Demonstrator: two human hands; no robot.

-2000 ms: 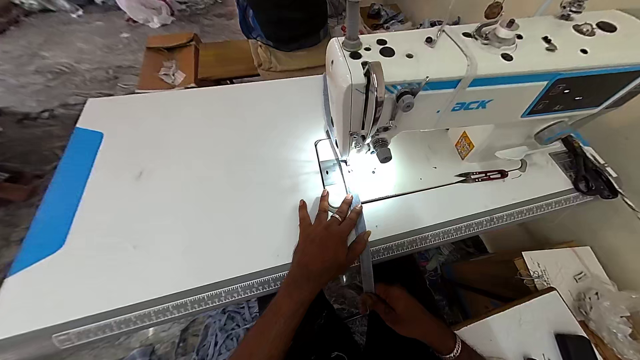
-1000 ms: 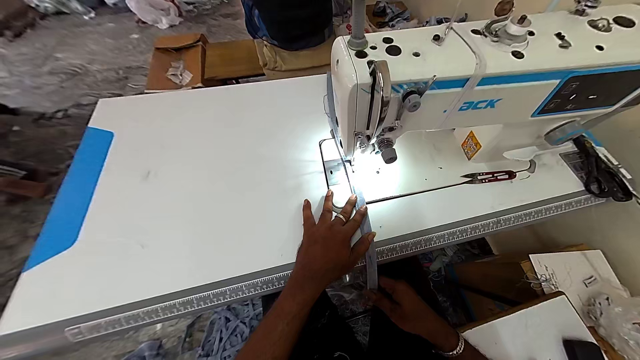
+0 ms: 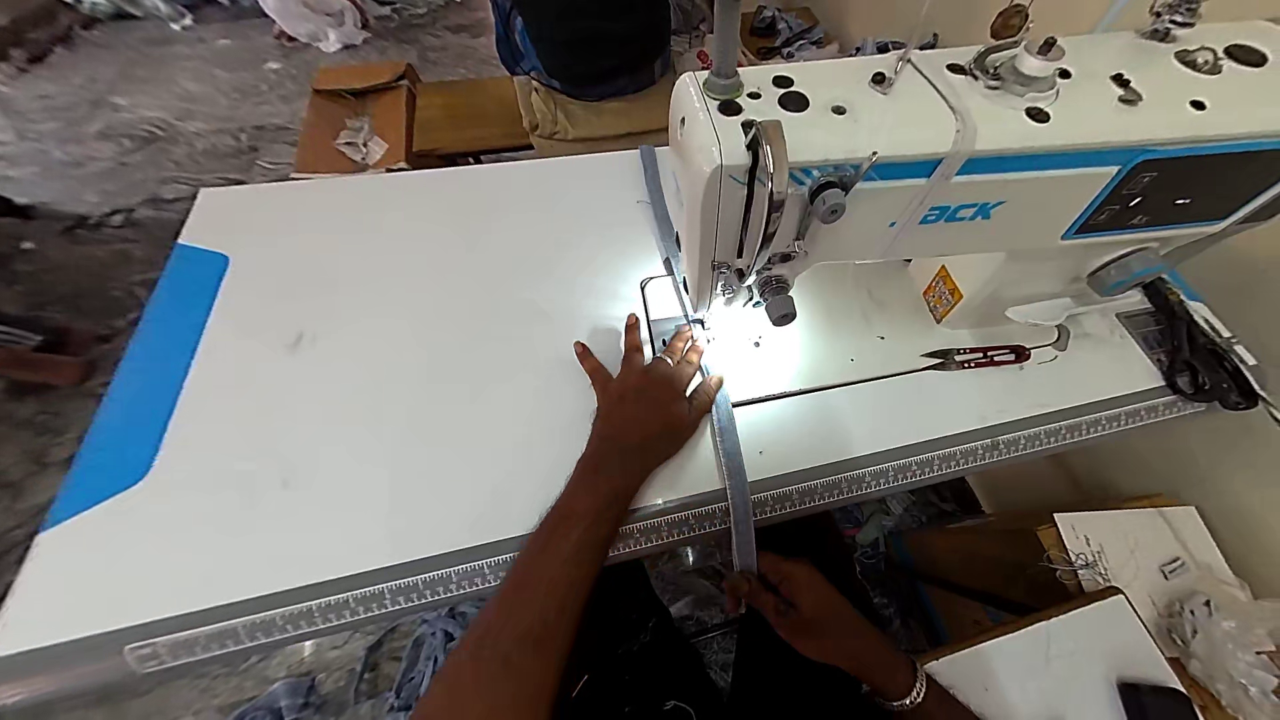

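A narrow grey-blue fabric strip [image 3: 733, 470] runs from behind the head of a white Jack sewing machine [image 3: 850, 190], under its presser foot and over the table's front edge. My left hand [image 3: 650, 400] lies with fingers spread on the white table, its fingertips pressing the strip just in front of the lit needle area. Below the table edge, my right hand [image 3: 800, 605] pinches the strip between thumb and fingers. Red-handled thread snips [image 3: 990, 356] lie on the machine bed to the right.
A ruler strip [image 3: 400, 600] lines the table's front edge. Black scissors [image 3: 1200, 350] lie at the right end. A seated person [image 3: 590, 60] is behind the table beside a cardboard box [image 3: 355, 120]. At lower right are a white board [image 3: 1060, 660] and a plastic bag [image 3: 1215, 625].
More of the strip now shows behind the machine head, reaching the table's far edge. My left hand has moved forward, nearer the needle area, with the strip under its fingertips.
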